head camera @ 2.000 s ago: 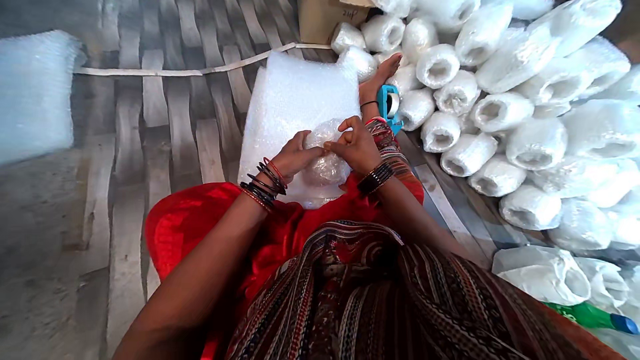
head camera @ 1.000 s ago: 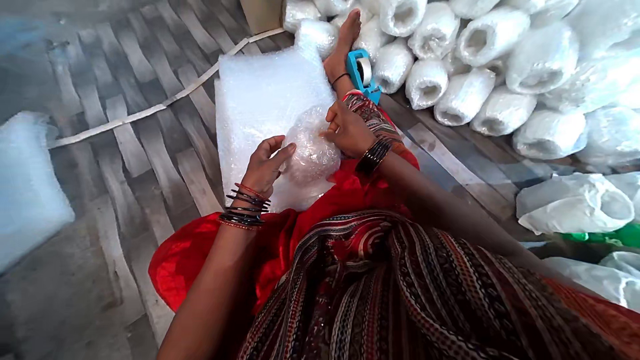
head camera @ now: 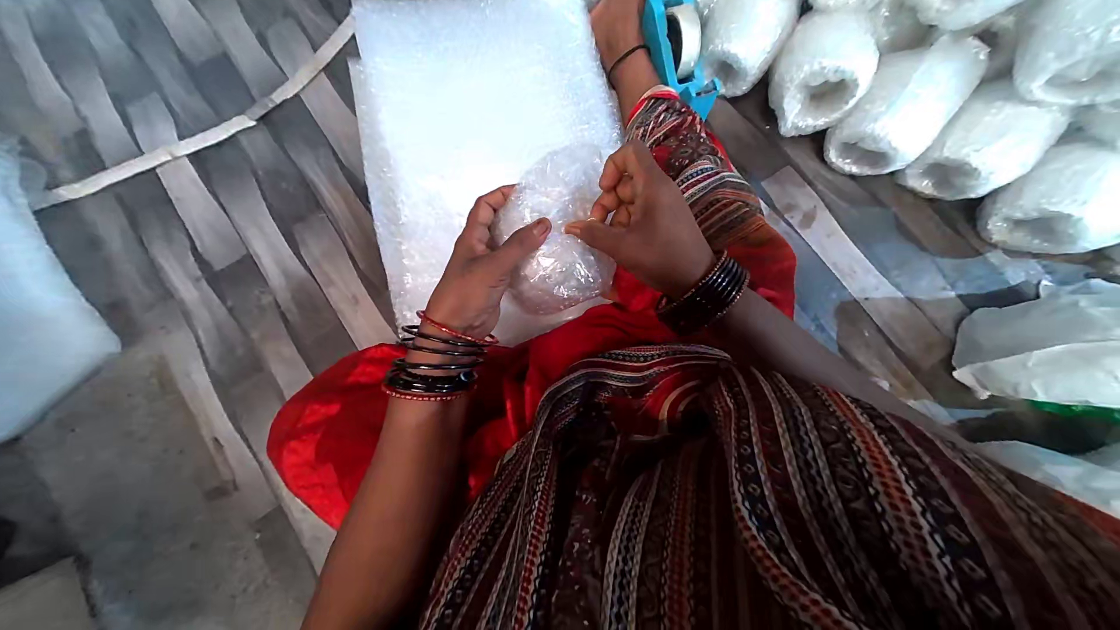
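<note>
A rounded bundle wrapped in clear bubble wrap (head camera: 560, 271) rests over my lap, at the near end of a stack of bubble wrap sheets (head camera: 472, 96). My left hand (head camera: 494, 254) holds the bundle's left side, with the thumb on top and the fingers behind it. At its right side is my right hand (head camera: 643, 219), thumb and fingertips pinched together against the wrap. Something small and pale shows at those fingertips, too small to name. What lies inside the bundle cannot be made out.
A blue tape dispenser (head camera: 682, 52) with a roll stands beside my foot (head camera: 619, 35). Several bubble-wrapped rolls (head camera: 822, 79) are piled at the upper right. White plastic bags (head camera: 1041, 341) lie at the right, more bubble wrap (head camera: 44, 306) at the left. A pale strip (head camera: 184, 149) crosses the patterned floor.
My two hands were close together on the bundle two seconds ago; they now sit apart on its two sides. The view has moved in closer.
</note>
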